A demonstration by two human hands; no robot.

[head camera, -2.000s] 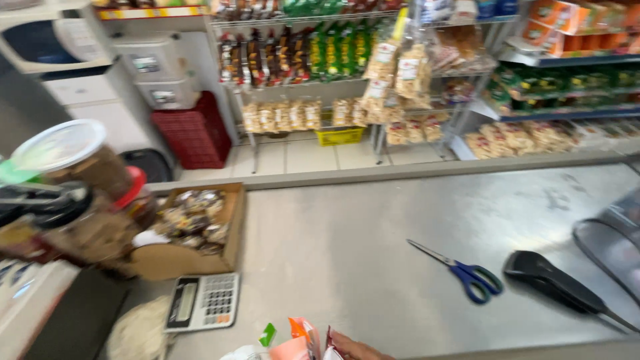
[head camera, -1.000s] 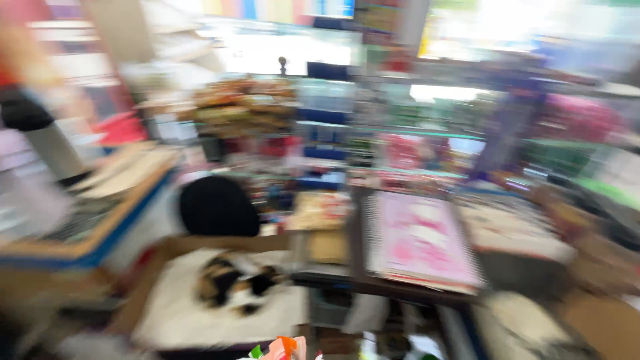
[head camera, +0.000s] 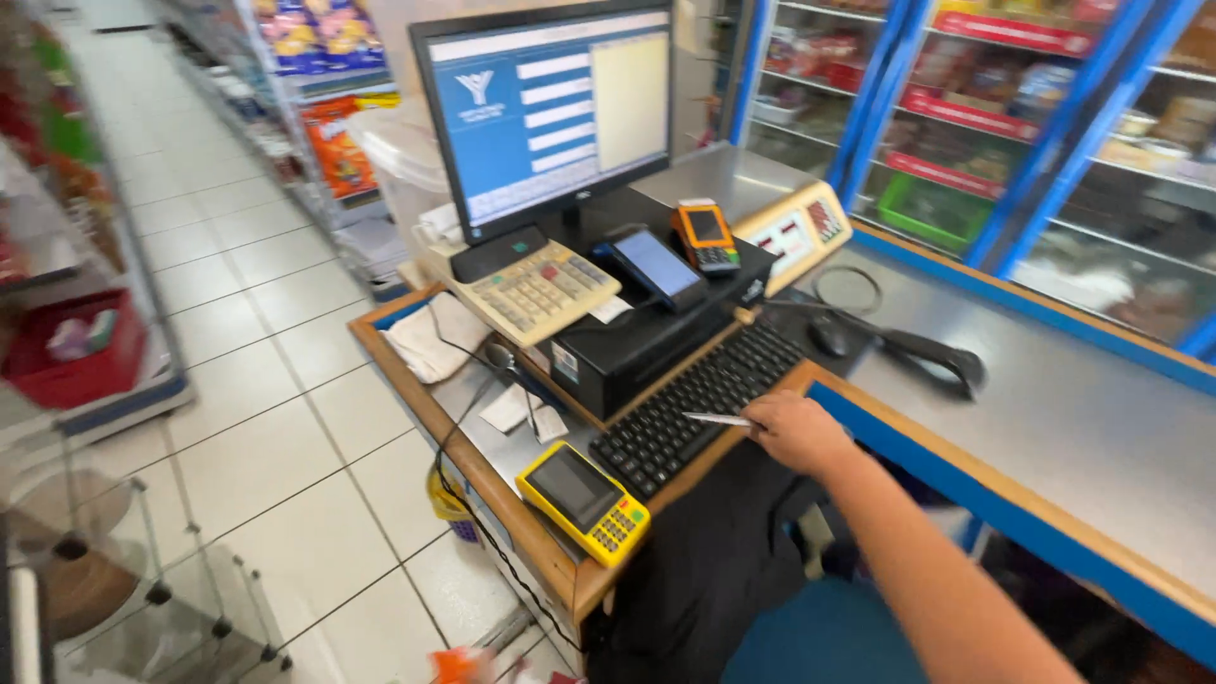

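My right hand reaches in from the lower right, over the wooden edge by the black keyboard. Its fingers are closed on a thin, pale, pointed object, whose tip points left over the keys; the rest is hidden in the hand. A yellow card terminal lies left of this hand, on the desk corner. At the bottom edge shows a blurred orange piece of packaging. My left hand is not in view. Behind the keyboard, a phone-like device and an orange card terminal rest on a black box.
A monitor, beige keypad unit and scale stand at the back. A handheld barcode scanner and mouse lie on the right. Cables hang over the left wooden rim. A black seat or cloth is below the keyboard.
The view has swung strongly from a counter with scissors, past a box with a cat, to the checkout desk. My right hand is now in view over the keyboard's edge.
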